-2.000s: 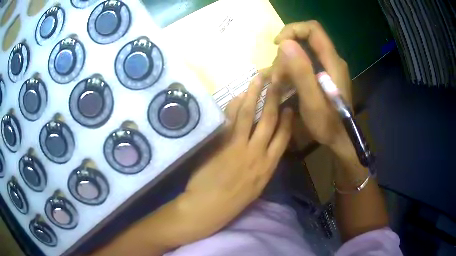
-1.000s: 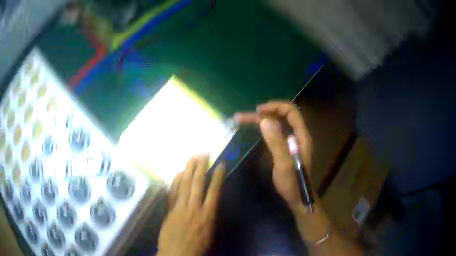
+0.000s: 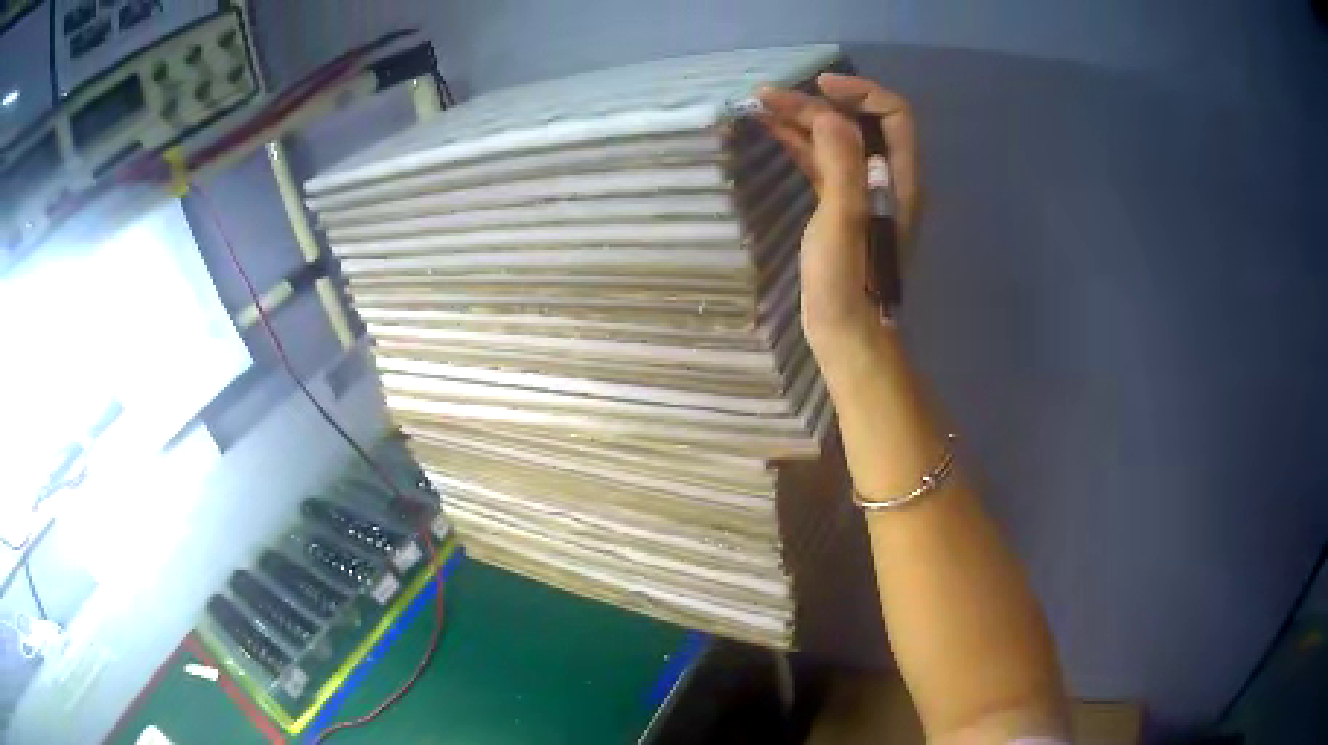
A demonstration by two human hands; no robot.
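A tall pile of stacked trays (image 3: 561, 306), in white and brown layers, stands in the middle of the view. My right hand (image 3: 849, 182) is at its top right corner, with the fingertips at the edge of the top layer. It holds a black marker pen (image 3: 880, 240) with a white band, which lies along the palm and points down. A small pale thing shows at the fingertips; I cannot tell what it is. My left hand is not in view.
Black multi-row holders (image 3: 313, 568) sit inside yellow tape on the green mat (image 3: 524, 640). A thin red wire (image 3: 299, 381) hangs at the left. A beige panelled instrument (image 3: 168, 80) is at the top left. Bright light glares at the left.
The view has swung up from the bench to the tall pile. My right hand has gone from beside the yellow pad to the pile's top corner, still with the pen. My left hand has left the view.
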